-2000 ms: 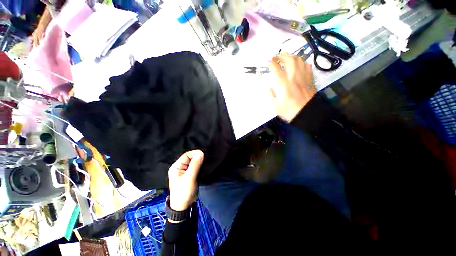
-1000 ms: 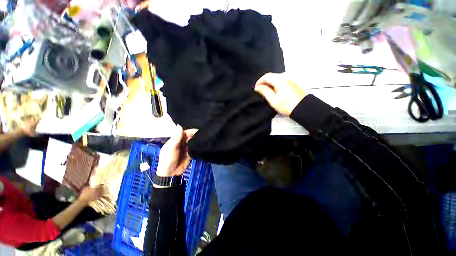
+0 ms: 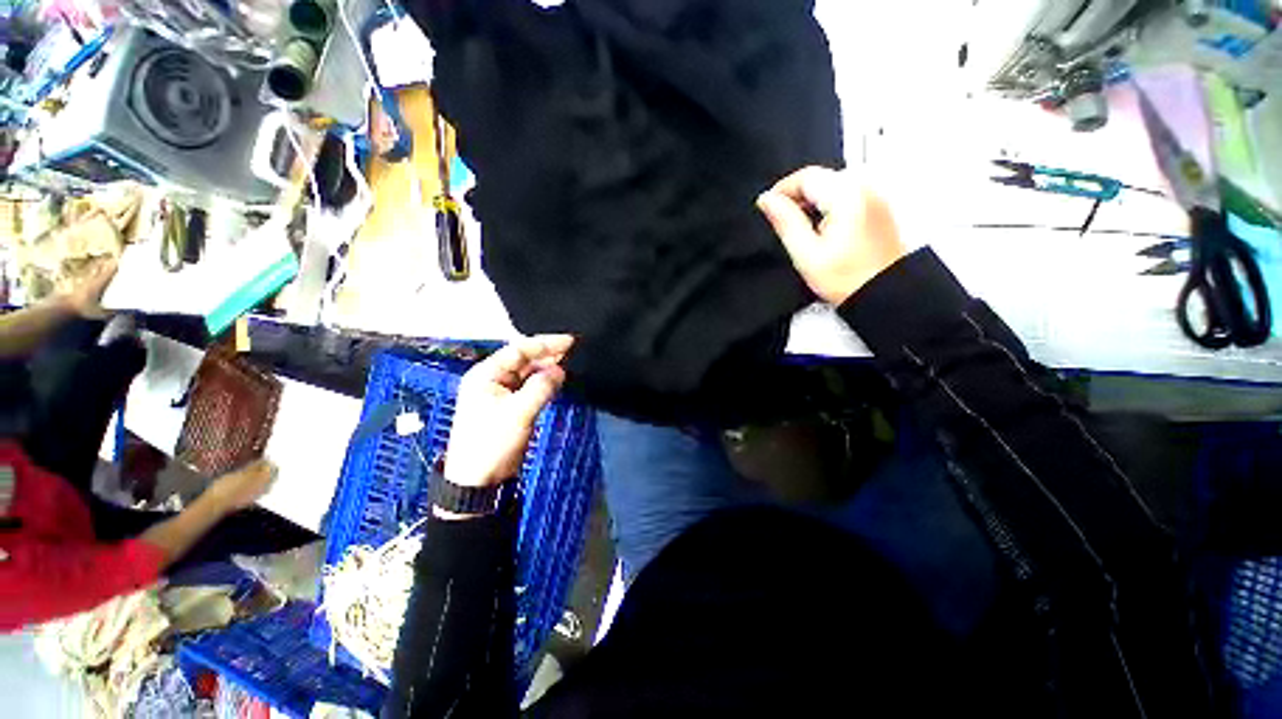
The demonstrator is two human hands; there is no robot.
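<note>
The black garment (image 3: 647, 197) lies over the white sewing table (image 3: 914, 211), its near edge hanging over the table's front edge towards the wearer's lap. My left hand (image 3: 495, 419), with a dark band at the wrist, is at the garment's lower left edge, thumb and fingertips pinched together on or right beside it. My right hand (image 3: 839, 232) is at the garment's right edge, thumb and forefinger pinching the black cloth. Black folds hide exactly how much cloth each hand holds.
Black-handled shears (image 3: 1220, 281) and teal thread snips (image 3: 1057, 180) lie on the right. A screwdriver (image 3: 449, 232), dark green spools (image 3: 293, 68) and a teal box (image 3: 253, 291) are left. A blue crate (image 3: 555, 541) stands below the table. A person in red sleeves (image 3: 85, 555) is at far left.
Since the earliest frame my right hand has moved from beside the shears to the garment's right edge. Lately, the garment has spread and shifted up in view. The person's hand at left has moved.
</note>
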